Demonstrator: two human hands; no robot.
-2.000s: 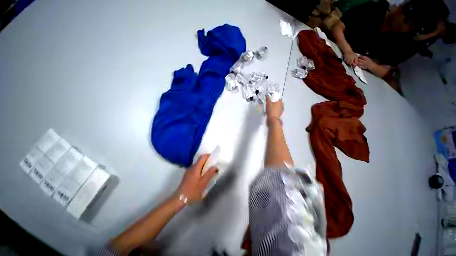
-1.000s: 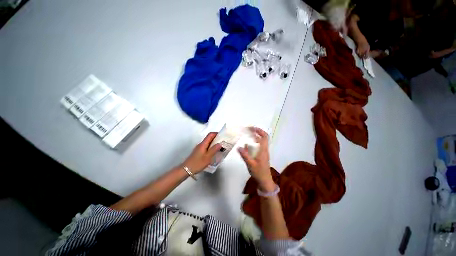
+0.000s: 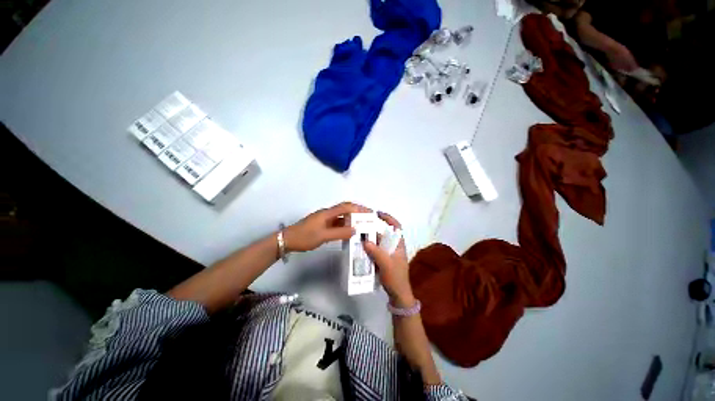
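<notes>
My left hand (image 3: 325,225) grips the upper left side of a white unit carton (image 3: 362,274) with a dark product picture on its front. My right hand (image 3: 391,262) is on the carton's right side, its thumb near the top of the front. A small white piece, perhaps a flap, shows by my right fingers. Whether a bottle is inside cannot be told. Clear, dark-tipped items (image 3: 436,70) lie in a loose pile further up the table.
A row of packed cartons (image 3: 192,145) lies at left. The blue cloth (image 3: 341,117) is left of the pile, the rust cloth (image 3: 541,227) right of it. A loose white carton (image 3: 471,171) lies between them. Another person's arm (image 3: 607,47) is at upper right. A dark object (image 3: 651,377) lies lower right.
Both hands now hold the carton upright close to my body; the right hand was apart from it, blurred. A loose white carton now shows on the table beside the rust cloth. The view has shifted.
</notes>
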